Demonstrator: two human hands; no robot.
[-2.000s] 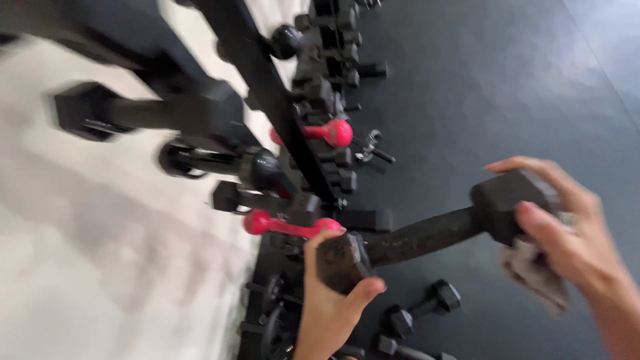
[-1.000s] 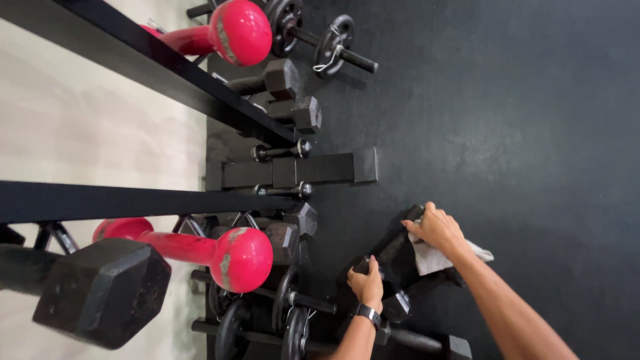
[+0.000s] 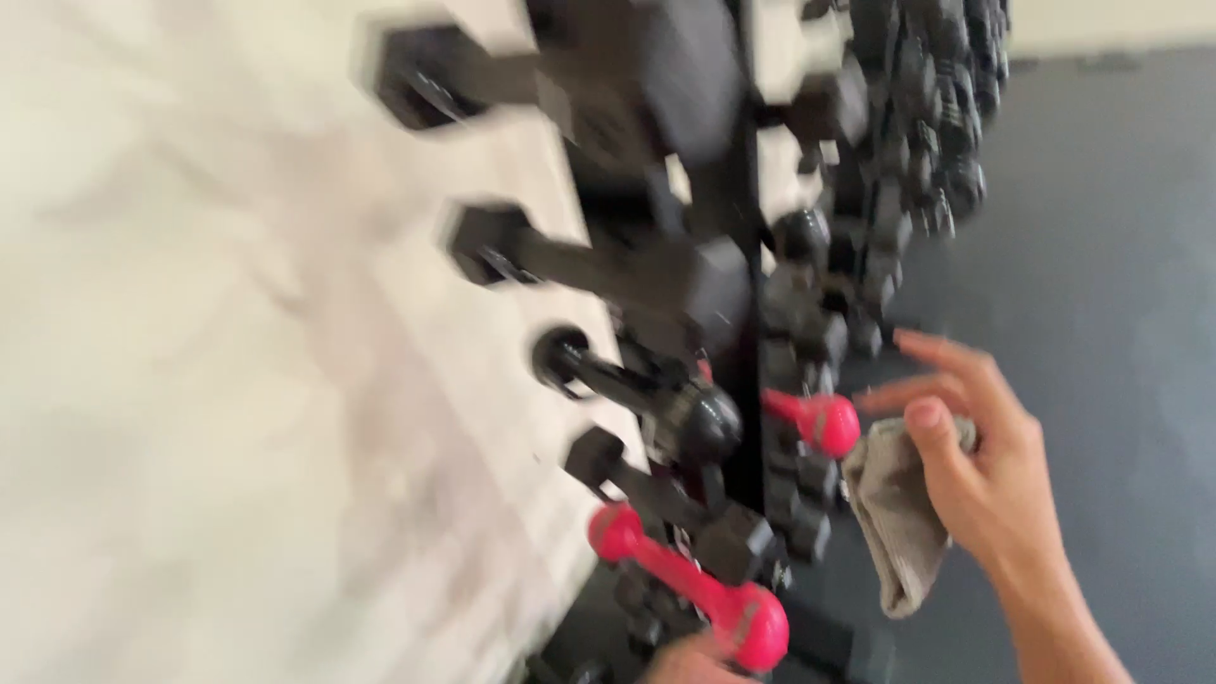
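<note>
My right hand (image 3: 988,465) holds a folded grey cloth (image 3: 898,518) against its palm, with the index and middle fingers stretched toward a pink dumbbell (image 3: 831,426) on the lower tier. At the bottom edge, my left hand (image 3: 692,660) shows only in part, beside the near head of another pink dumbbell (image 3: 750,627) on the upper tier; whether it grips that dumbbell I cannot tell. Above this one on the rack lie a black hex dumbbell (image 3: 736,541), a black round-headed dumbbell (image 3: 703,423) and larger black hex dumbbells (image 3: 703,285). The view is blurred.
A black metal rack upright (image 3: 741,218) runs between the tiers. More black dumbbells (image 3: 931,114) crowd the far part of the rack at the top. A pale wall (image 3: 237,332) fills the left side, and dark flooring (image 3: 1121,285) lies to the right.
The view has swung strongly from the floor to the rack. The black dumbbell between my hands two seconds ago is out of sight. My right hand is off the dark object it touched on the floor.
</note>
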